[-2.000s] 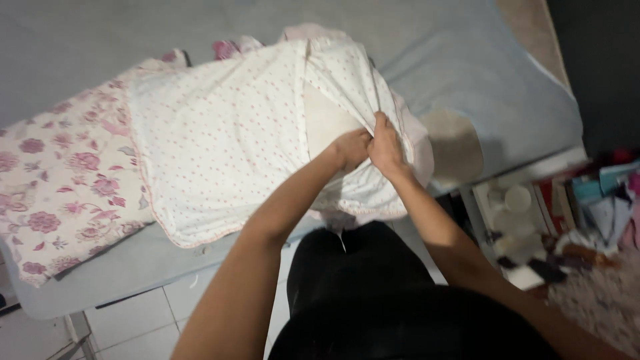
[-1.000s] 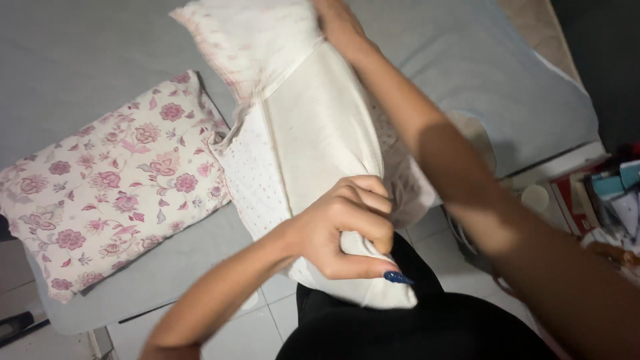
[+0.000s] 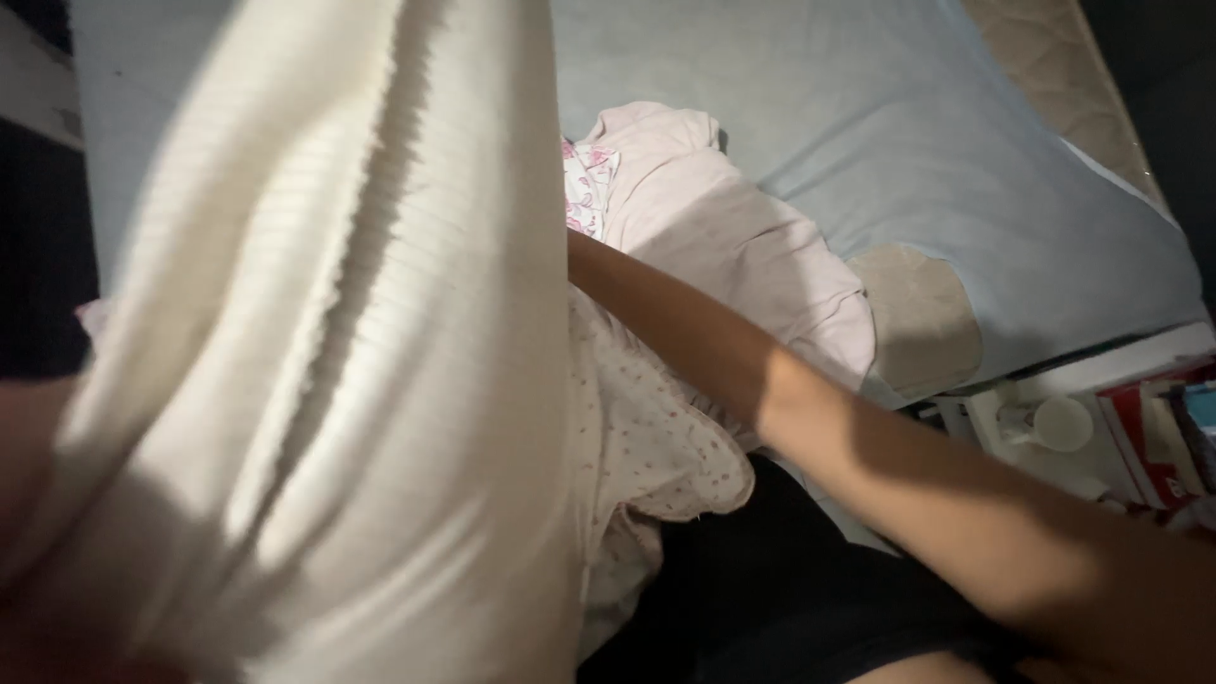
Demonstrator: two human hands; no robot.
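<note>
A white cloth with a ribbed inner face and a serrated seam (image 3: 446, 313) is raised close to the camera and fills the left of the head view. Its dotted part with a rounded, stitched edge (image 3: 674, 446) hangs lower, over my black clothing. My right forearm reaches in behind the cloth, which hides the right hand. At the far left edge a blurred bit of skin shows beside the cloth, but no left hand can be made out. Beyond the forearm, a pale pink cloth (image 3: 722, 228) lies on the bed next to a floral-patterned piece (image 3: 591, 185).
The bed has a grey-blue sheet (image 3: 855, 95), with a beige patch (image 3: 917, 318) near its edge. Beside the bed at the right, a shelf holds a white cup (image 3: 1059, 424) and red and blue items (image 3: 1145, 446).
The white cloth, flat on the bed two seconds ago, is now lifted close to the camera. The pink cloth beneath it is more exposed. Both hands, seen earlier, are now out of sight.
</note>
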